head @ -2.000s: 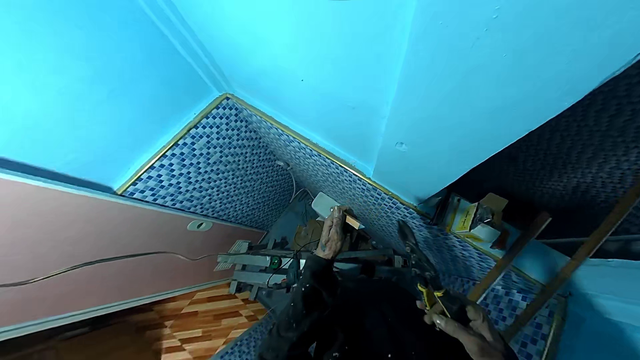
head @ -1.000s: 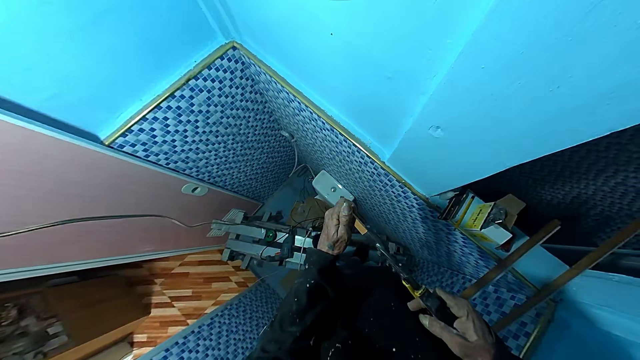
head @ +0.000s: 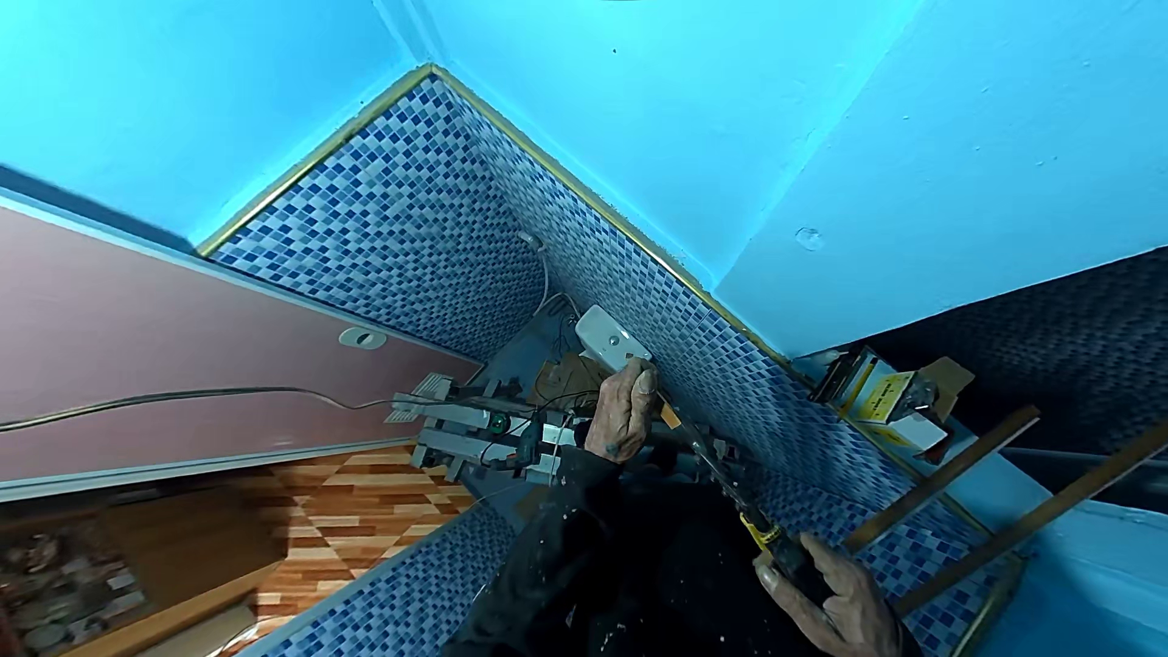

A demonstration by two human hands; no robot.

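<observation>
My right hand (head: 830, 593) grips the black and yellow handle of a long, dark tool (head: 721, 474), whose exact kind I cannot make out. The tool slants up and left toward my left hand (head: 625, 411). A small orange-brown piece (head: 671, 416) lies between the tool's far end and my left fingers. The left fingers are curled together; whether they hold the piece or the tool's tip is unclear. Just beyond them stands a white toilet cistern (head: 607, 336) with a round button, against the mosaic-patterned wall.
Below is a grey slatted platform (head: 456, 444) with a dark power tool (head: 529, 444) and cables. Open boxes (head: 890, 397) sit on a ledge at right, near two brown bars (head: 1013, 525). A pink panel (head: 228, 365) with a cable crosses the left. Patterned flooring (head: 365, 506) shows lower left.
Two seconds ago the yellow-handled tool was farther from my left hand; it now reaches close to that hand. The view has shifted somewhat.
</observation>
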